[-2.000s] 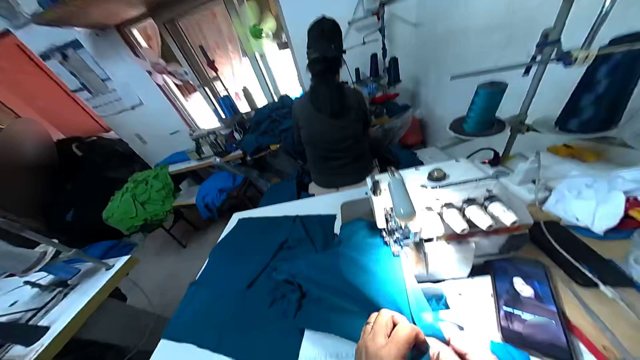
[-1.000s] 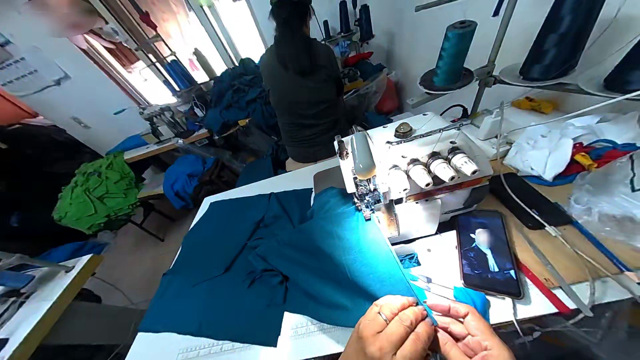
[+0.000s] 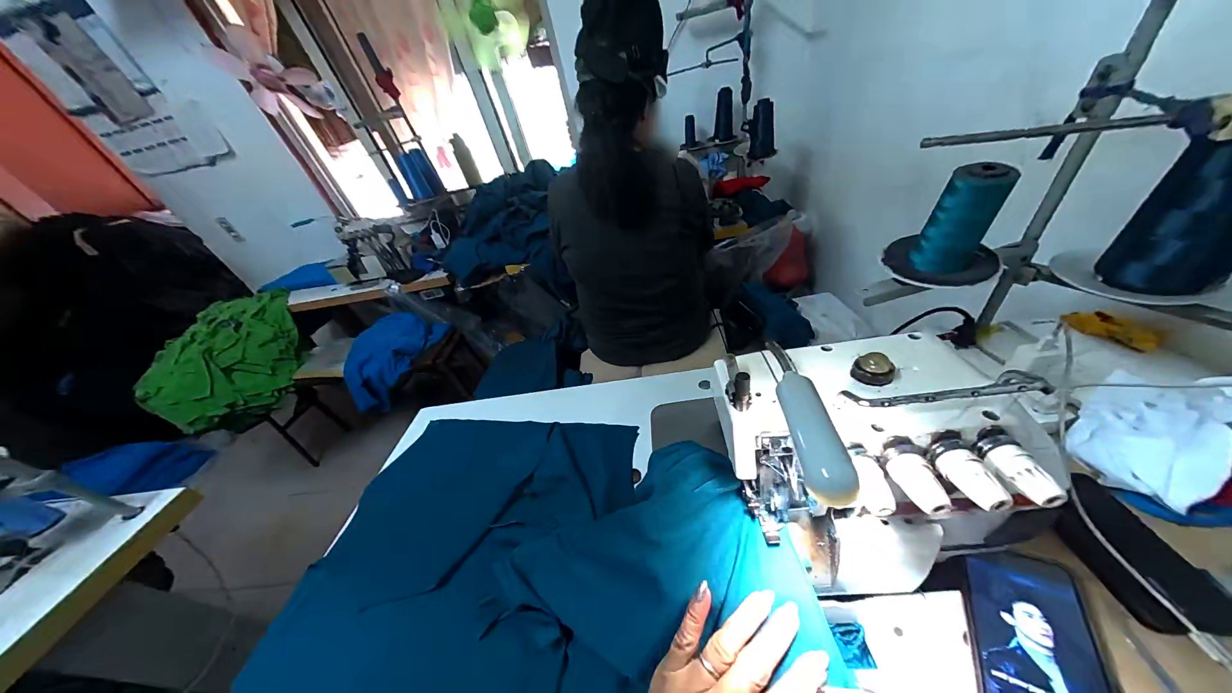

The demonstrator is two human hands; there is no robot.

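A teal fabric piece (image 3: 577, 549) spreads over the white table of an overlock sewing machine (image 3: 895, 385), and its right edge lies at the lit presser foot (image 3: 772, 525). One hand with a ring rests flat on the fabric at the bottom of the view, below the foot, fingers apart; from its position and the ring it is my left hand (image 3: 736, 650). My right hand does not show. Small teal scraps (image 3: 852, 645) lie right of the cloth, beside the machine bed.
A smartphone (image 3: 1035, 626) stands at the right, near a black case (image 3: 1141, 558). Thread cones (image 3: 965, 217) sit on the stand behind. Another person (image 3: 630, 231) sits ahead, back turned. Green cloth (image 3: 226, 361) is heaped on the left.
My two hands were together at the fabric's edge one second ago; now the left lies flat on the cloth and the right is out of view. The fabric has moved closer around the foot.
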